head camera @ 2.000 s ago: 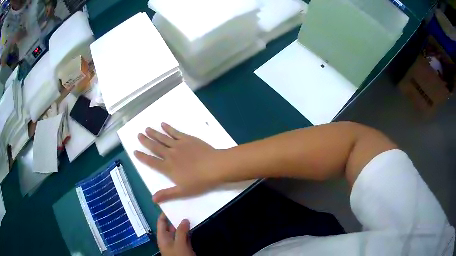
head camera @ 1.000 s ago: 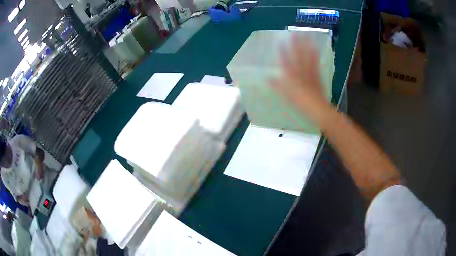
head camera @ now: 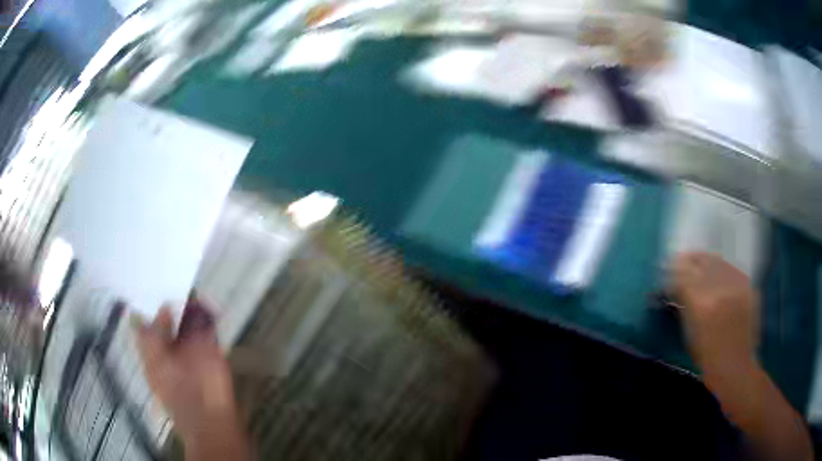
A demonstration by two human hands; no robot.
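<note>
The picture is blurred. My left hand [head camera: 185, 356], at the lower left, grips the near edge of a white backsheet [head camera: 153, 198]. The sheet is tilted over the wire rack and shows small dark marks near its far end. My right hand [head camera: 716, 302] is at the table's near edge on the right, at the near end of a greyish rectangle [head camera: 716, 221]. Its fingertips are too blurred to tell if they grip it. A blue solar cell stack [head camera: 550, 221] with white side strips lies between the hands on a green-grey mat [head camera: 464, 194].
The wire rack [head camera: 360, 360] fills the lower left beside the dark green table [head camera: 342, 144]. White sheet piles [head camera: 721, 85] stand at the far right. A dark rectangle [head camera: 625, 94] and loose white papers [head camera: 491, 67] lie on the far side.
The view has swung left from the pale green board to the rack. My left hand now shows, gripping a white sheet. My right hand has left the board and is low at the table edge.
</note>
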